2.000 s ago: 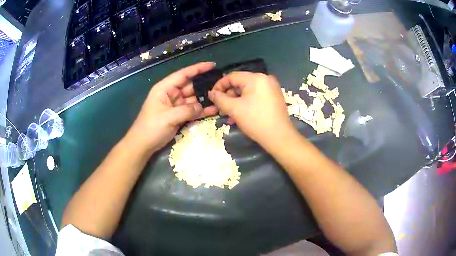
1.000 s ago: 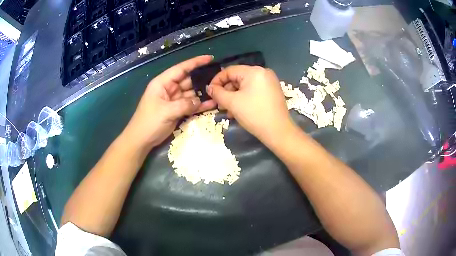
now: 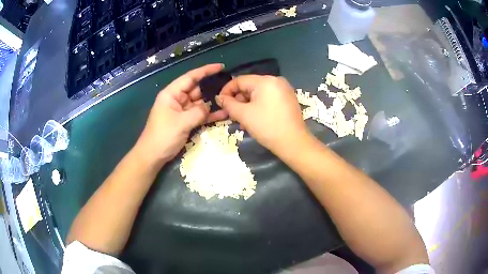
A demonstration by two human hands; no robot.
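A black plastic housing (image 3: 214,84) is held above the mat, beyond the heap of pale pieces. My left hand (image 3: 179,109) grips its left end, with fingers behind and thumb in front. My right hand (image 3: 262,104) is over its middle, thumb and forefinger pinched together at its face; whether a small piece is between the fingertips cannot be told. The heap of small pale pieces (image 3: 216,163) lies on the mat just below the hands. My right hand hides part of the housing.
A black parts tray (image 3: 142,32) lies beyond the mat edge. A second pale scatter (image 3: 337,109), a white folded paper (image 3: 350,58) and a whitish bottle (image 3: 350,21) are at right. Clear plastic cups (image 3: 40,147) and a yellowish paper note (image 3: 28,206) are at left.
Both hands stay at the housing with only small shifts. The right fingertips have moved slightly left along its face. The view has shifted a little.
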